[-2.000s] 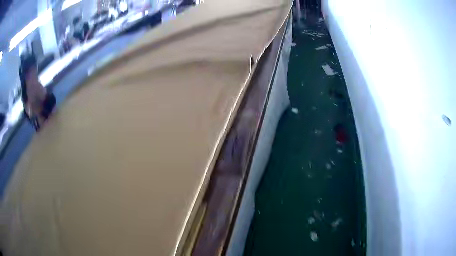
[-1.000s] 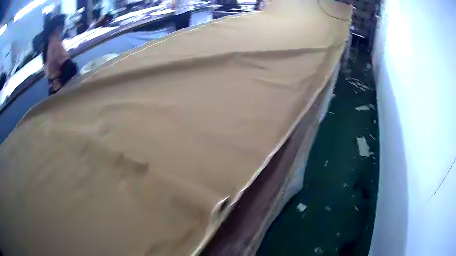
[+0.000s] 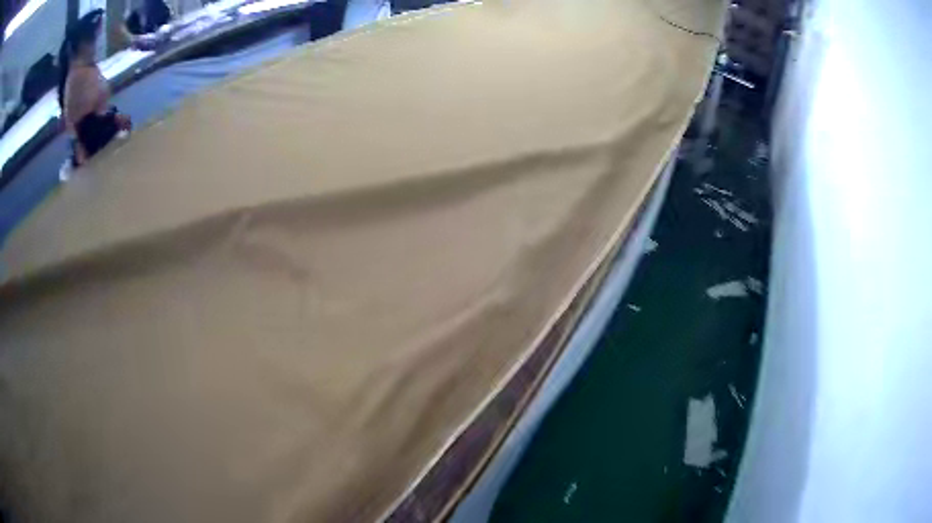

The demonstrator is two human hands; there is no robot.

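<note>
A huge khaki fabric sheet point(image 3: 388, 255) covers the table, with a long raised fold running across it and smaller wrinkles near its right part. A thin whitish selvedge point(image 3: 547, 335) runs along its right edge. A strip of the dark brown wooden table point(image 3: 480, 441) shows beside that edge at the lower middle. Neither of my hands is in the picture.
A person point(image 3: 88, 97) stands at the far left side of the cloth. A green floor point(image 3: 623, 409) with pale scraps lies right of the table. A white surface point(image 3: 858, 286) fills the right side. A thin black cord point(image 3: 690, 29) lies over the cloth's far end.
The view has moved forward along the table, and its far end has come into sight. The fold lies lower in the picture than a second ago, and the bunched spot at the near edge is gone from view.
</note>
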